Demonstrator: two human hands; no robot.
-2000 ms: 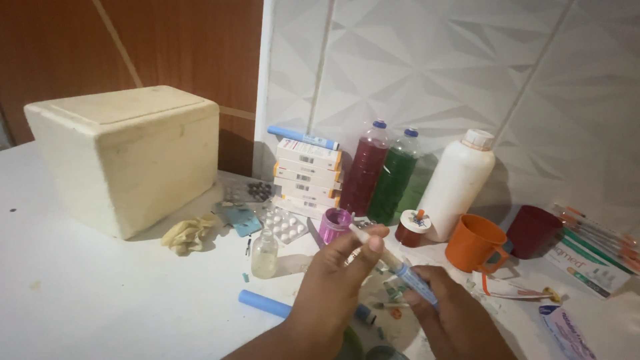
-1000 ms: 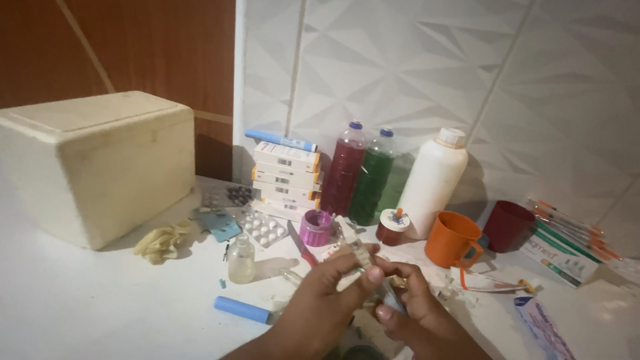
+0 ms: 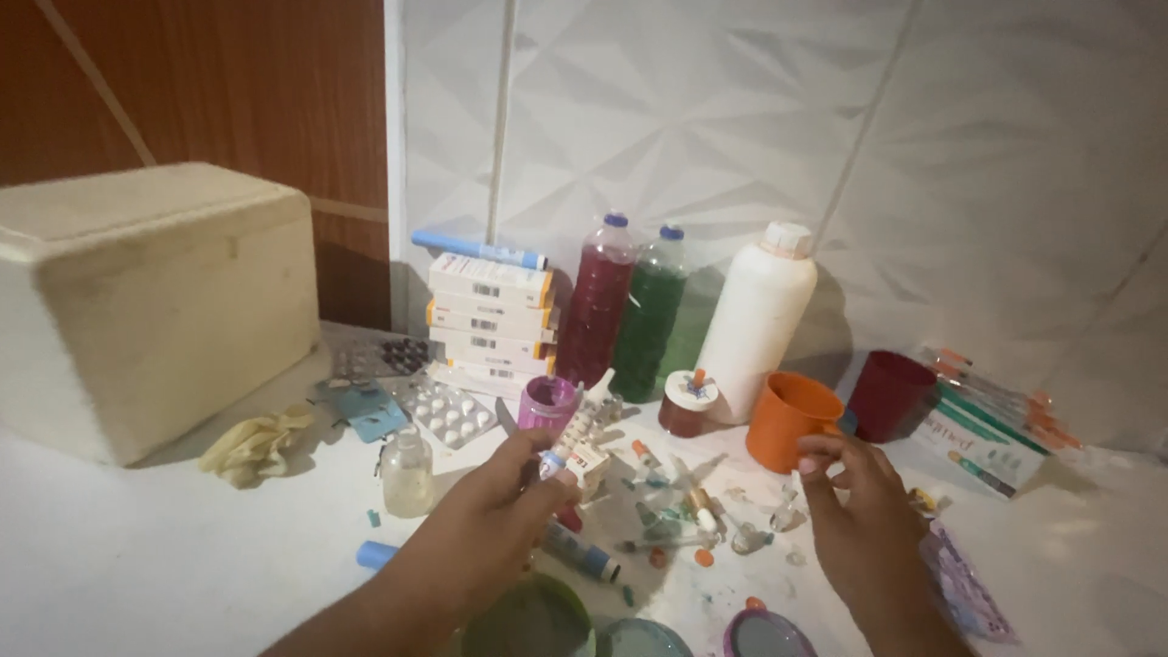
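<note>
My left hand (image 3: 511,520) grips a pale, slim tube with markings (image 3: 573,436) between thumb and fingers, its narrow tip pointing up and right. My right hand (image 3: 853,511) is beside the handle of an orange mug (image 3: 792,422), thumb and forefinger close together; whether something small is between them is unclear. Small clear and coloured pieces lie between the hands, with a plastic syringe (image 3: 671,542) among them. A blue-grey pen-like tube (image 3: 582,551) lies under my left wrist area. Behind my left fingers stand a purple cup (image 3: 547,403) and a small white box (image 3: 586,471).
A foam box (image 3: 173,319), crumpled gloves (image 3: 257,445), a glass vial (image 3: 407,474) and blister packs (image 3: 449,412) are at left. Stacked cartons (image 3: 491,319), red (image 3: 598,306) and green (image 3: 650,319) bottles and a white bottle (image 3: 759,319) line the wall. Open round containers (image 3: 529,620) occupy the near edge.
My hands were together at the pale tube; my right hand has moved away to the right, toward the orange mug. The tube remains in my left hand.
</note>
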